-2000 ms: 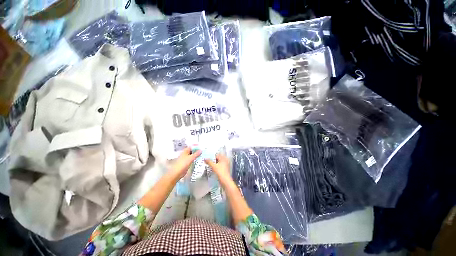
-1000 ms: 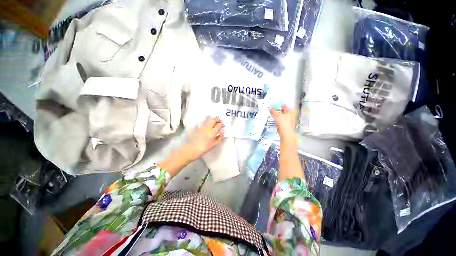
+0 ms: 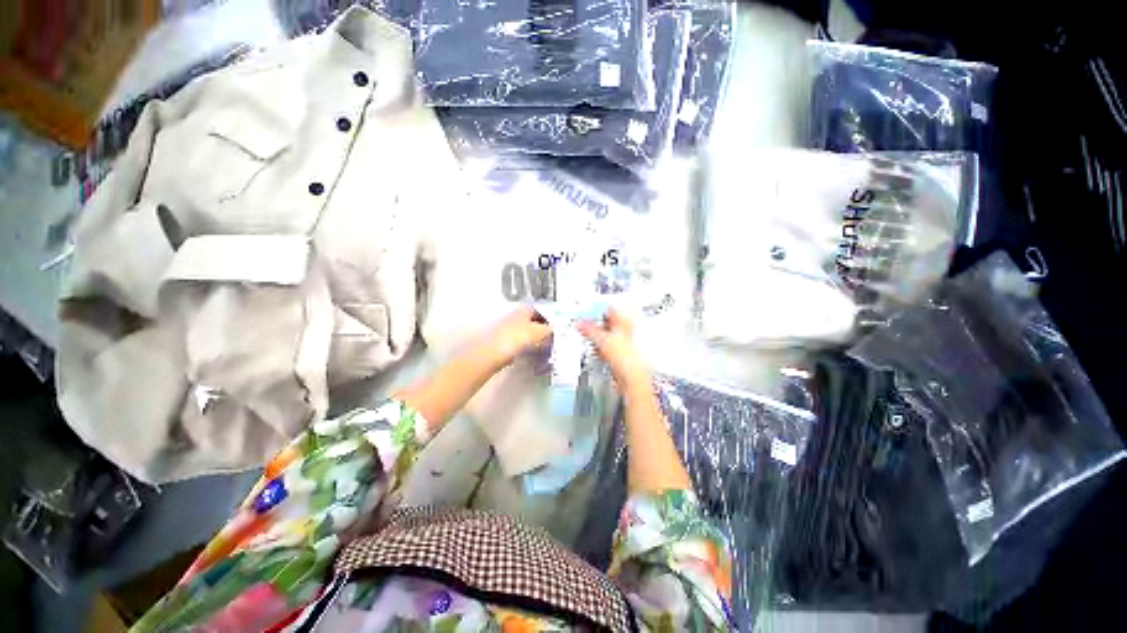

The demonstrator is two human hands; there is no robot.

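My left hand [image 3: 525, 331] and my right hand [image 3: 612, 336] are close together at lower centre, fingers pinched. Between them is a small white label-like strip [image 3: 567, 356], with a pale blue piece [image 3: 591, 312] at my right fingertips. Glare blurs the exact grip. Below and behind them lies a flat whitish polybag [image 3: 525, 235] with black lettering. A beige jacket [image 3: 247, 309] with dark buttons lies spread out on the left. A pale blue packet [image 3: 562, 474] and a beige piece [image 3: 501, 408] lie nearer my body.
Bagged dark garments [image 3: 531, 56] are stacked behind. A bagged light garment [image 3: 791, 260] lies right, beside a dark bagged garment [image 3: 1001, 383]. More dark garments [image 3: 853, 495] lie front right. An orange-brown carton [image 3: 62, 62] is at top left.
My hands were apart on the polybag a second ago; my right hand has moved left and they now meet at the white strip. The view has shifted slightly.
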